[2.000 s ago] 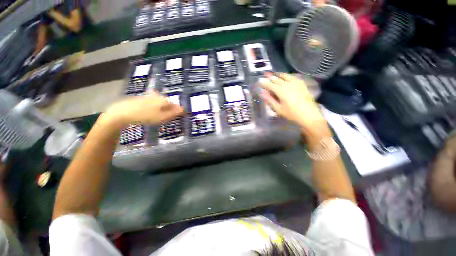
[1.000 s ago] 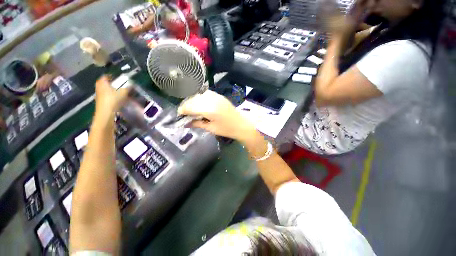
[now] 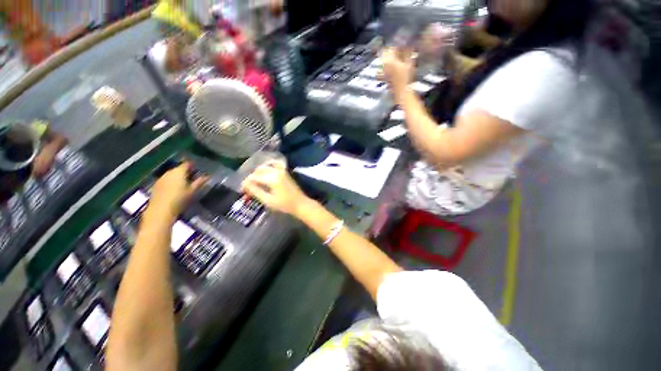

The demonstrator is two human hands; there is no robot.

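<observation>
A stack of clear plastic phone trays point(image 3: 239, 290) lies before me, with feature phones in its pockets, screens and keys facing up. One feature phone point(image 3: 196, 250) lies in the near row. My right hand point(image 3: 274, 187) is over the tray's right end, fingers bent at the top of another feature phone point(image 3: 246, 210); blur hides whether it grips it. My left hand point(image 3: 174, 185) is at the far right corner of the tray by a dark phone; its fingertips are blurred and I cannot tell whether they hold anything.
A beige desk fan point(image 3: 230, 119) stands behind the tray. A white paper sheet point(image 3: 355, 172) with a dark flat rectangle point(image 3: 356, 148) lies to the right, near a dark cap point(image 3: 306, 145). A co-worker in white point(image 3: 500, 109) works at other trays. A red frame point(image 3: 435, 239) is on the floor.
The view has shifted to the right. A feature phone with keys up now shows under my right hand, where a phone's open back showed before. My left hand has moved nearer the tray corner.
</observation>
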